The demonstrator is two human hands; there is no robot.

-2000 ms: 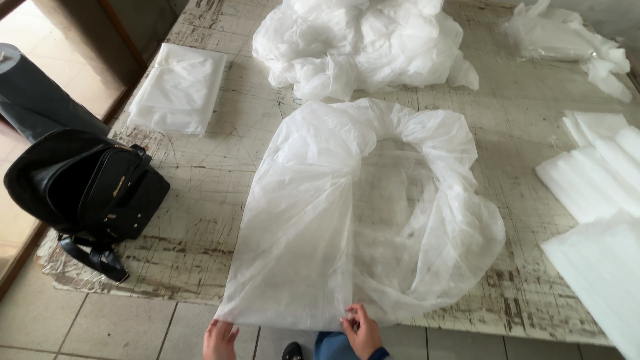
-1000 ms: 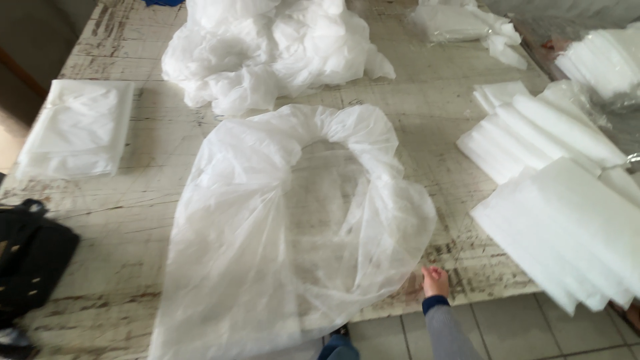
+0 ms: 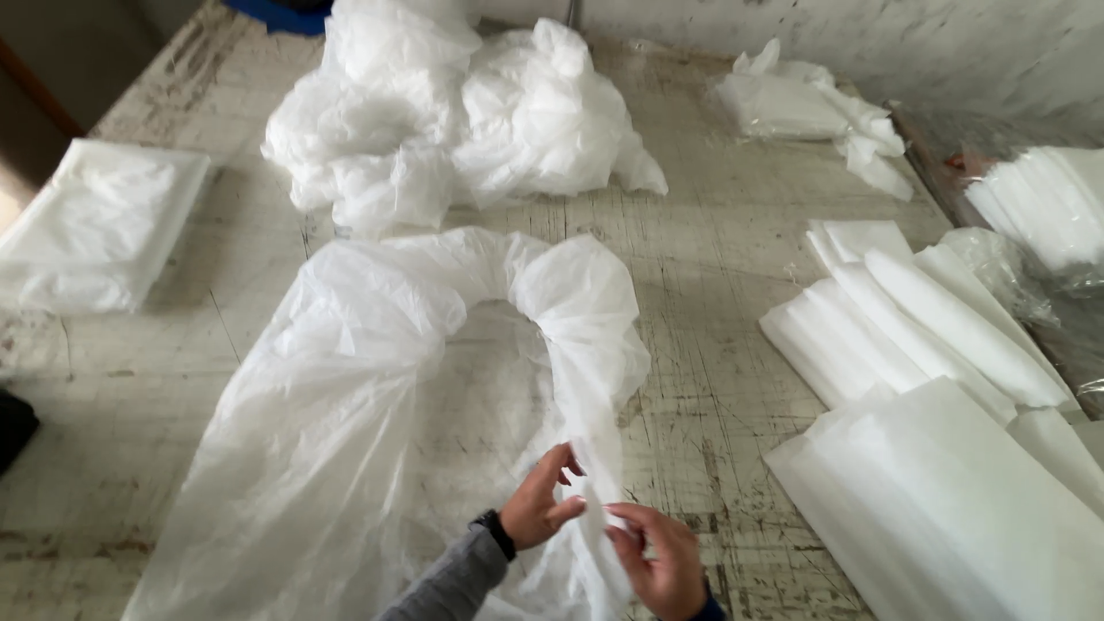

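A thin, translucent white sheet [image 3: 302,423] of plastic or nonwoven lies on the worn table, gathered into an arch around a thinner middle part. At its lower right edge my left hand [image 3: 543,500], with a dark band at the wrist, has its thumb and fingers around a fold of the material. My right hand [image 3: 657,552] is just to the right, its thumb and forefinger at the same fold. How firmly either hand pinches it cannot be told. The lower end of the sheet runs out of view.
Behind the sheet sits a crumpled white heap [image 3: 448,112]. A folded white packet [image 3: 103,216] lies at the left. Folded white sheets [image 3: 940,466] are stacked at the right, with plastic-wrapped bundles [image 3: 1044,198] beyond them. A wall [image 3: 862,43] borders the far side.
Both hands have come to the sheet's right edge; two seconds ago they were at its near edge. One second ago the right hand was beside the sheet. The view has shifted right.
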